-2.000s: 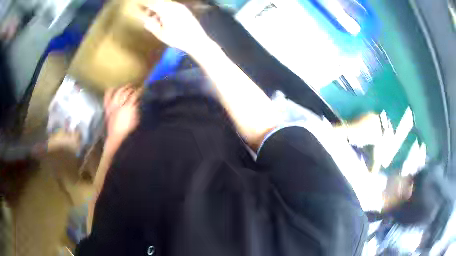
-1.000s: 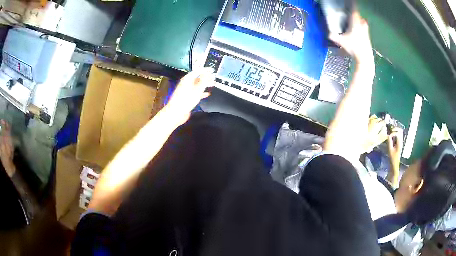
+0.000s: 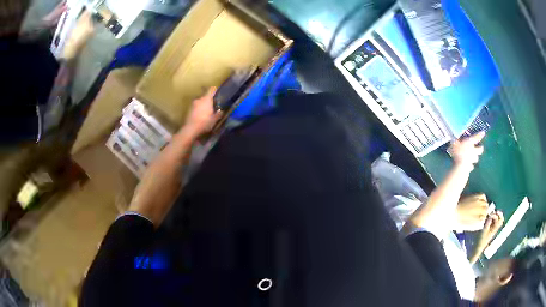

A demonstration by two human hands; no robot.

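Note:
My left hand (image 3: 203, 113) grips a dark product box (image 3: 235, 89) inside the open brown carton (image 3: 203, 54), at its right wall. The box is blurred. Another black product box (image 3: 432, 45) lies on the blue pan of the digital scale (image 3: 392, 90), whose display is lit but unreadable. My right hand (image 3: 468, 150) is at the scale's lower right corner, by a dark printed box (image 3: 477, 125) on the green bench. The hand partly hides that box, and whether it grips it cannot be told.
A second carton (image 3: 99, 111) holds several white boxes (image 3: 140, 135) at the left. A blue support (image 3: 269, 87) shows beside the first carton. Another person's hands (image 3: 479, 216) are at the bench, lower right. Another person's arm (image 3: 69, 54) is at upper left. Pale plastic (image 3: 398, 186) lies near the bench.
My left hand has moved from the scale's front edge into the carton and now holds a dark box. My right hand has come down from beyond the pan to the scale's corner. The view has turned.

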